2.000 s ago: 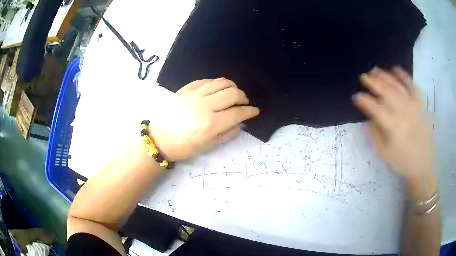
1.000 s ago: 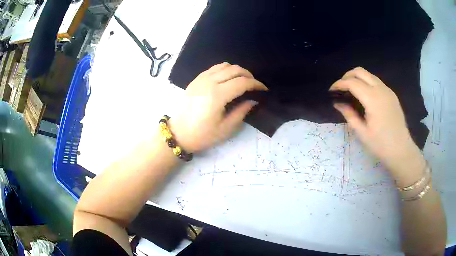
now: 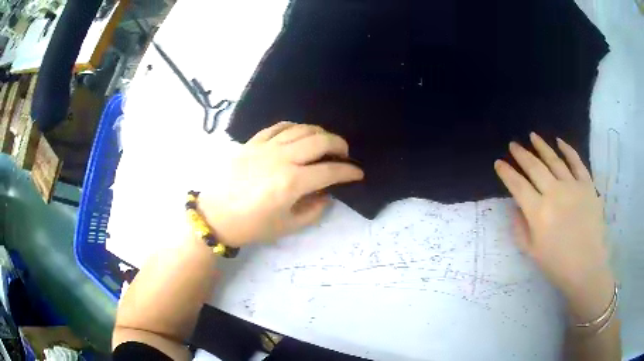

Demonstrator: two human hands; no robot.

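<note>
A black cut garment panel lies spread on the white table cover; its near edge has a pointed corner and a curve. My left hand rests at the panel's near left edge, fingers bent over the cloth, thumb tucked low; whether it pinches the edge is hidden. My right hand lies flat on the panel's near right part with fingers spread, holding nothing. A narrow black tape with a looped end lies on the cover left of the panel.
A blue plastic basket stands at the table's left edge. A long dark padded shape and wooden pieces are at the upper left. Thin guide marks are drawn on the cover. Dark items show below the table's near edge.
My right hand has gone from curled fingers on the cloth to flat and spread, nearer the right edge. The panel's right near corner no longer sticks out and its edge lies flatter.
</note>
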